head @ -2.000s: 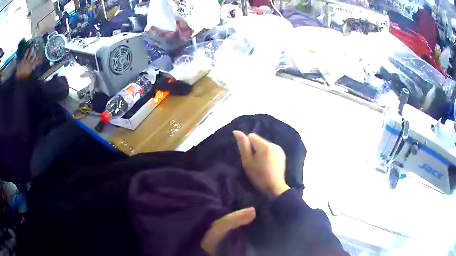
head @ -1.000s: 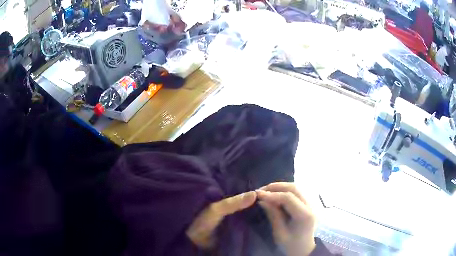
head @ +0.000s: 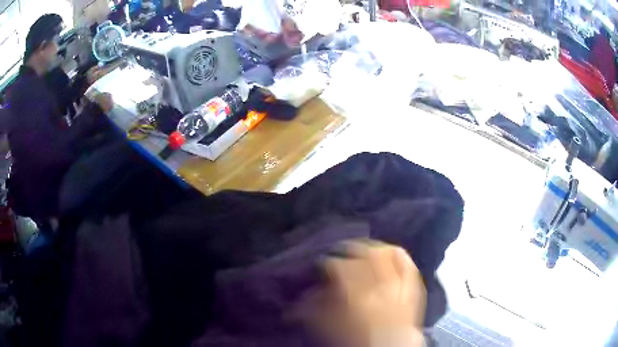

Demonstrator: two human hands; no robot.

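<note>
A large dark garment [head: 379,183] lies bunched over the near part of the white table. Its purple, smoother cloth [head: 254,288] shows in folds at the bottom middle. My right hand [head: 373,291] is blurred by motion at the bottom centre, over the garment. Its fingers are curled into the purple cloth and hold it; the fingertips are partly hidden. My left hand cannot be made out.
The sewing machine [head: 586,220] stands at the right. A brown board [head: 271,159] at left bears a bottle [head: 210,115] and a white tray [head: 227,144]. Plastic bags and cloth are piled behind. Another person [head: 40,115] is at the far left.
My two hands were together at the cloth; now only the right is made out, blurred and higher. The purple cloth has shifted. The view has swung left, showing more of the other person.
</note>
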